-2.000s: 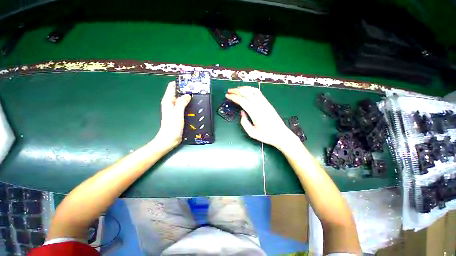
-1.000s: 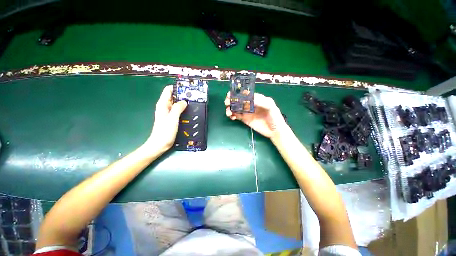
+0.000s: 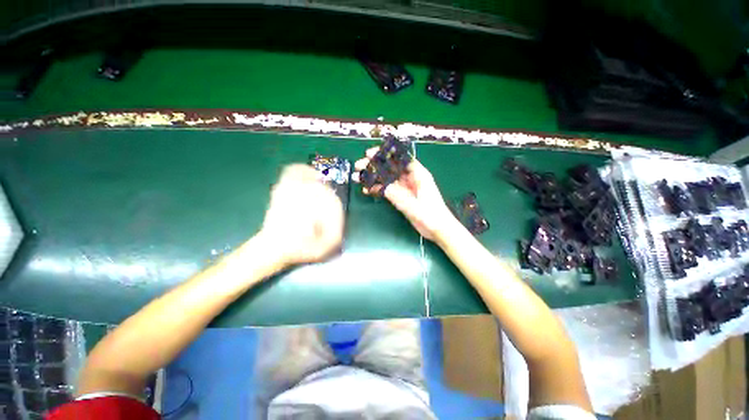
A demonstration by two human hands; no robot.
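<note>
A phone body lies under my left hand, which is blurred and covers most of it. The silvery-blue circuit board shows at its top end, uncovered. Whether my left hand grips the phone or rests over it cannot be told. My right hand holds a small black motherboard cover, tilted, to the right of the phone's top and apart from it. Another single cover lies on the green bench right of my right hand.
A pile of covers lies on the right of the bench. A blister tray of covers is at far right. Phones sit on the green conveyor beyond the chipped edge strip. Black trays are stacked back right.
My right hand has picked up a cover from the bench, raised it, then tilted it. My left hand has moved from the phone's left side to over its middle, hiding the dark lower part.
</note>
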